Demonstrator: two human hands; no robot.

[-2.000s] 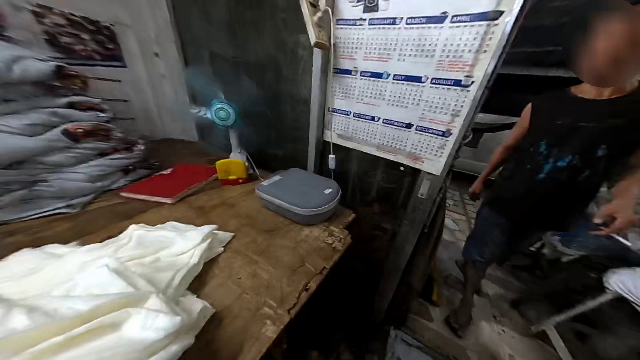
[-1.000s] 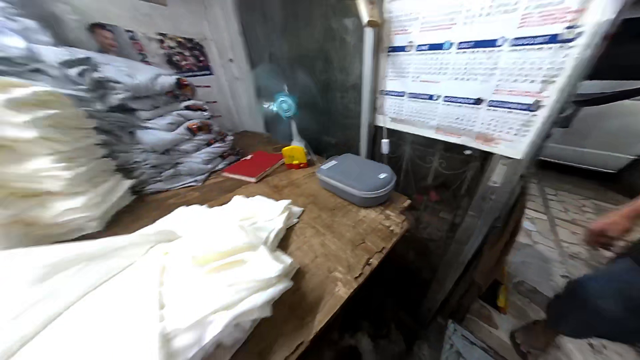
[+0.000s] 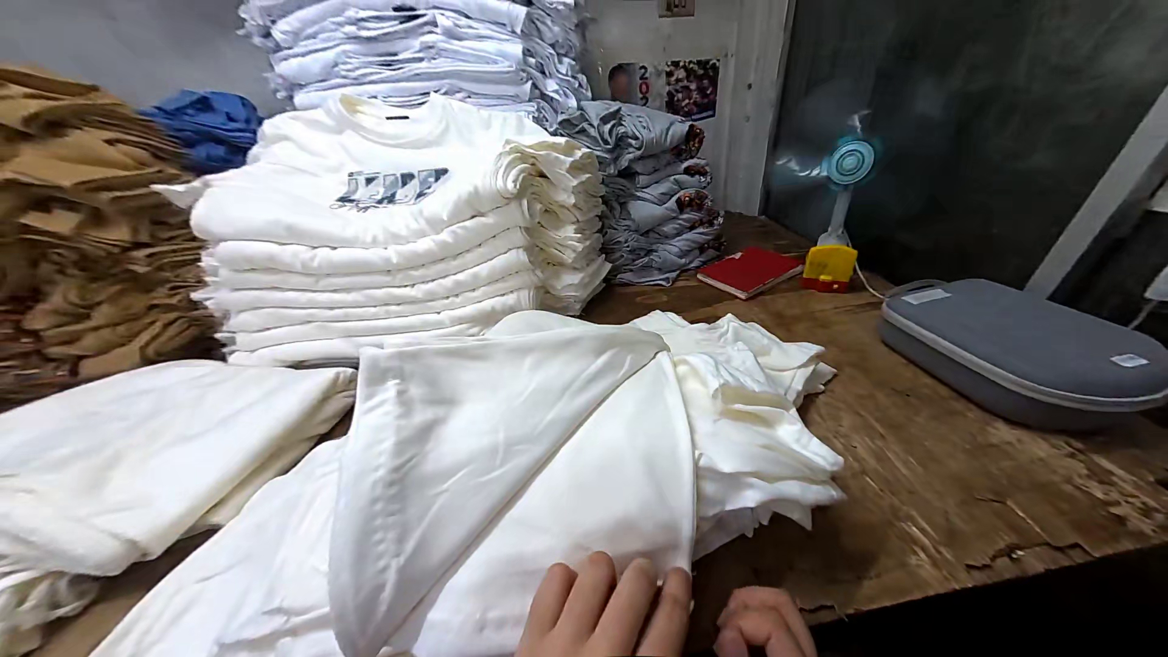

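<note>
My left hand lies at the bottom centre, its fingertips flat on a white cloth garment that is spread with one part folded over. Just to the right, over the table's front edge, is my right hand, its fingers curled; whether it holds anything cannot be seen. Beneath and beyond the garment lie more crumpled white garments. Behind them rises a stack of folded white T-shirts, the top one with a dark print. Another folded white garment rests at the left.
A grey zipped case, a red book and a small fan on a yellow base stand on the worn wooden table. Grey garments, brown cloth and a blue cloth are piled behind and at the left.
The view has swung left, off the wall calendar and the other person. Both my hands have come into view at the bottom, the left one on the white garment.
</note>
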